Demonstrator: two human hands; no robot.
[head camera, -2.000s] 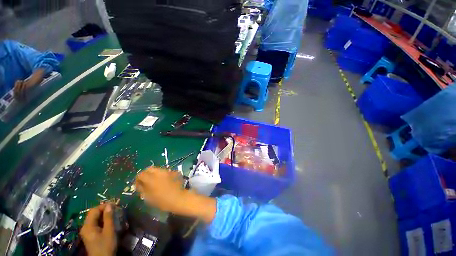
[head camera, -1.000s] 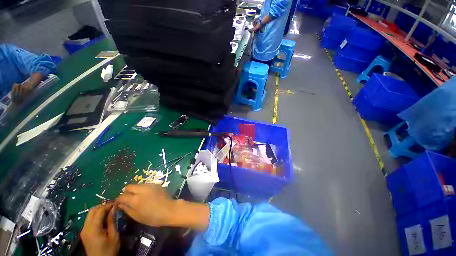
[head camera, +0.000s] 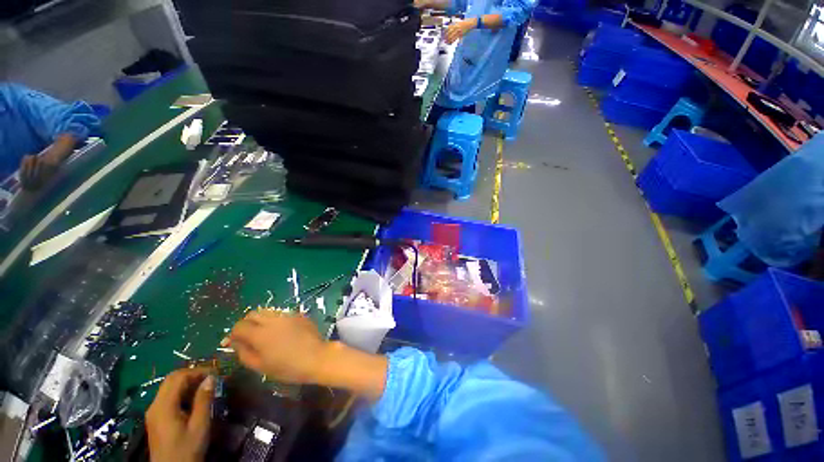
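My left hand (head camera: 179, 417) is at the bottom left, near the bench's front edge, with a small dark piece (head camera: 217, 388) between thumb and fingers. My right hand (head camera: 276, 347) is just up and to the right of it, fingers bent down over pale scraps; whether its fingertips hold anything is too small to tell. A dark device with a pale rectangle (head camera: 262, 437) lies below my right hand. Red-brown tiny parts (head camera: 215, 296) and black tiny parts (head camera: 116, 325) lie beyond my hands on the green bench.
A white cup of scraps (head camera: 365, 316) stands beside a blue scrap bin (head camera: 452, 332). A tall black stack (head camera: 307, 99) rises behind. A black corded tool (head camera: 330, 241), blue tweezers or cutters (head camera: 190, 249) and clear trays (head camera: 239, 176) lie on the bench. Other people in blue smocks are at left, back and right.
My right hand first came to the piece at my left hand, then moved off it, up and right over the pale scraps. My left hand stays near the same place.
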